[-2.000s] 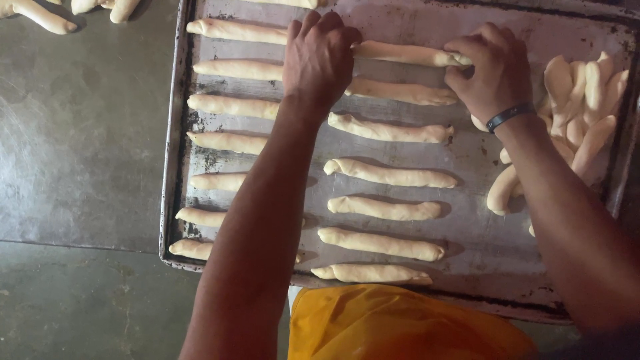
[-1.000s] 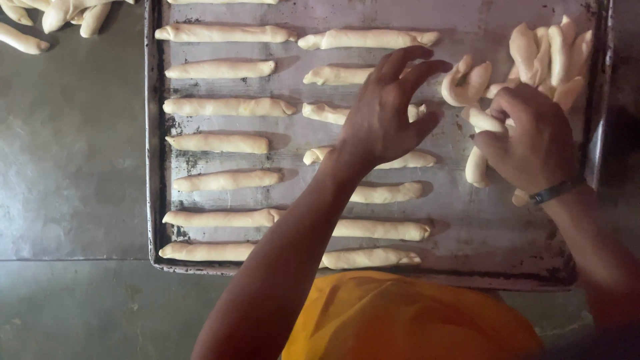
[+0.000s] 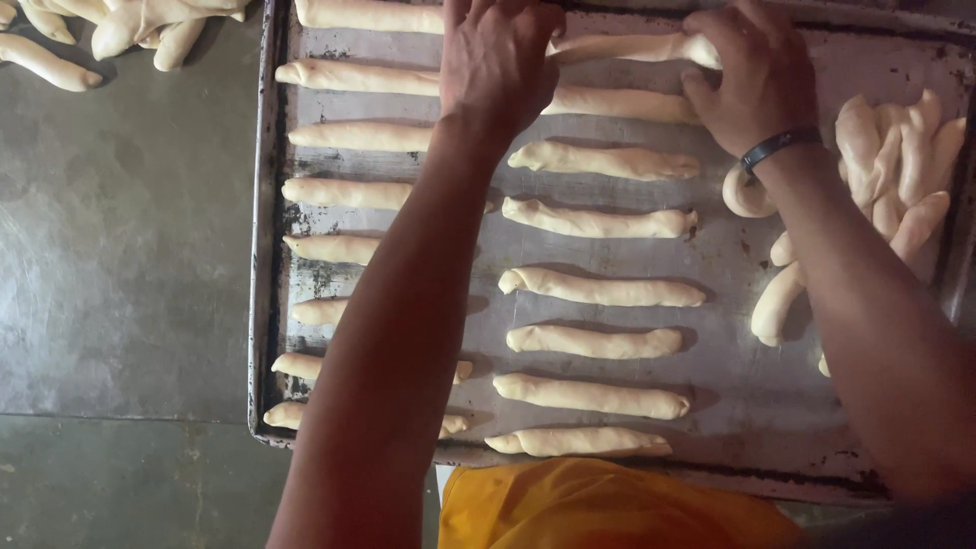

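My left hand (image 3: 499, 65) and my right hand (image 3: 751, 76) hold the two ends of a rolled dough strip (image 3: 625, 49) near the far edge of a metal baking tray (image 3: 263, 229). Just below that strip lies another dough stick (image 3: 621, 104). Dough sticks lie crosswise in two columns; my left forearm hides parts of the left column (image 3: 358, 137). My right wrist wears a dark band. Beside and under my right forearm is a heap of loose dough pieces (image 3: 877, 152), with a curled piece (image 3: 747, 192) near the wrist.
More dough pieces (image 3: 145, 23) lie piled on the grey worktop (image 3: 122, 229) at the upper left, outside the tray. A raised rim runs round the tray. Orange cloth (image 3: 595, 507) at my body is against the near rim.
One second ago my right hand was at the loose dough heap and my left hand was over the middle column. Both hands have moved to the far side, now with a dough strip between them.
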